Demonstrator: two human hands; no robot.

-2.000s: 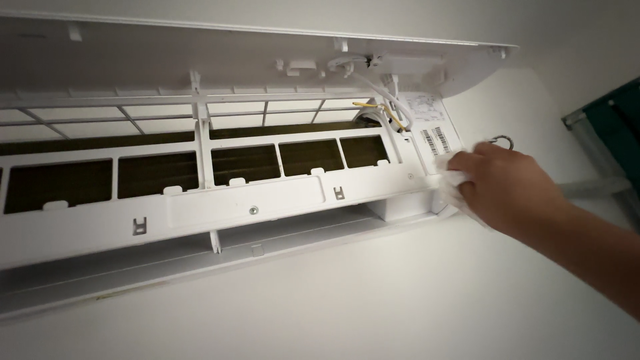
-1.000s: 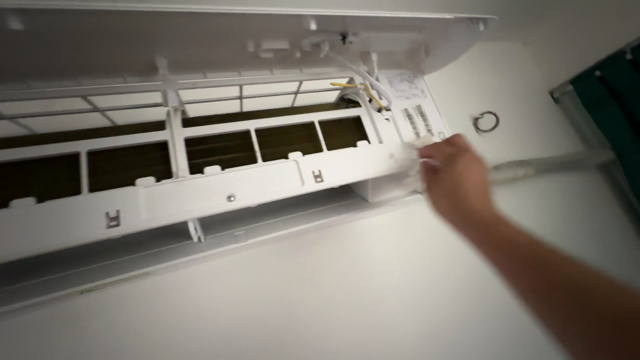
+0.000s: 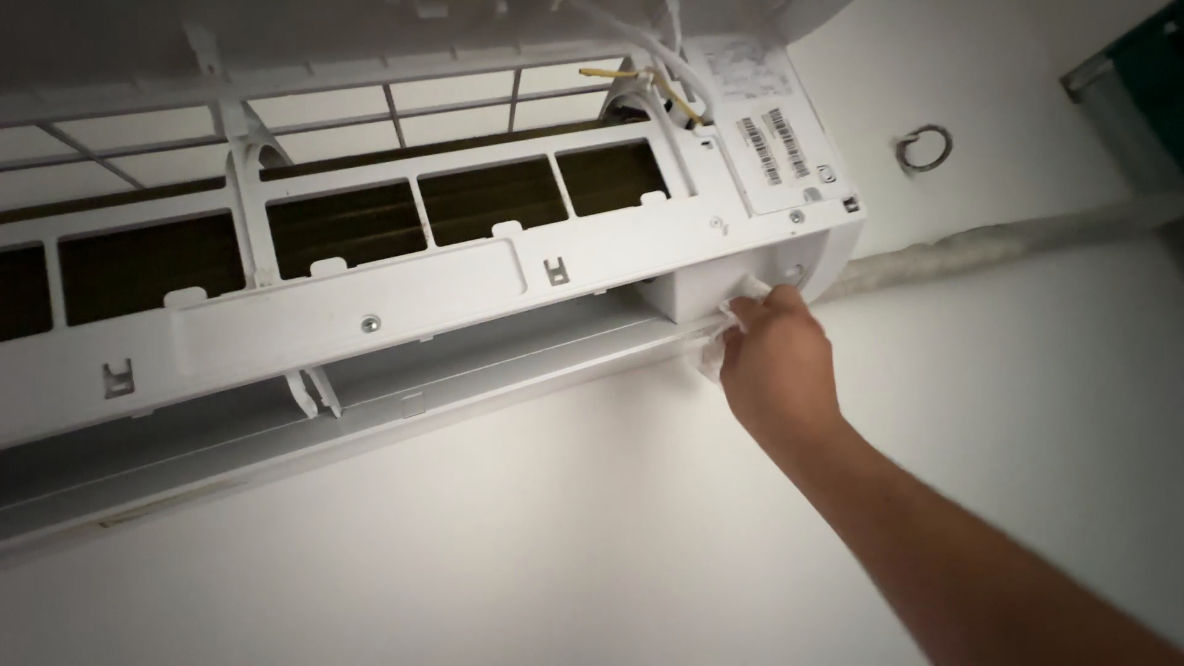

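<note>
My right hand (image 3: pixel 782 356) grips a crumpled white tissue or thin cloth (image 3: pixel 710 356) against the lower right end of a wall-mounted split air conditioner's indoor unit (image 3: pixel 444 277). Its front panel (image 3: pixel 305 42) is raised, showing dark fins (image 3: pixel 495 199) behind the white frame. The long air outlet (image 3: pixel 499 347) lies just left of my hand, with thin white vanes (image 3: pixel 316 393) inside. Above my hand, yellow and white wires (image 3: pixel 680 97) run beside labels with barcodes (image 3: pixel 775 148). My left hand is not in view.
A metal ring (image 3: pixel 923 148) is fixed on the wall right of the unit. A pale wrapped pipe (image 3: pixel 980 248) runs along the wall from the unit's right end. Dark green fabric (image 3: pixel 1142 88) hangs at the upper right, beside a grey strip.
My right hand has moved from beside the labelled right side of the unit down to its lower right corner, still holding the white tissue or cloth. The view has come closer.
</note>
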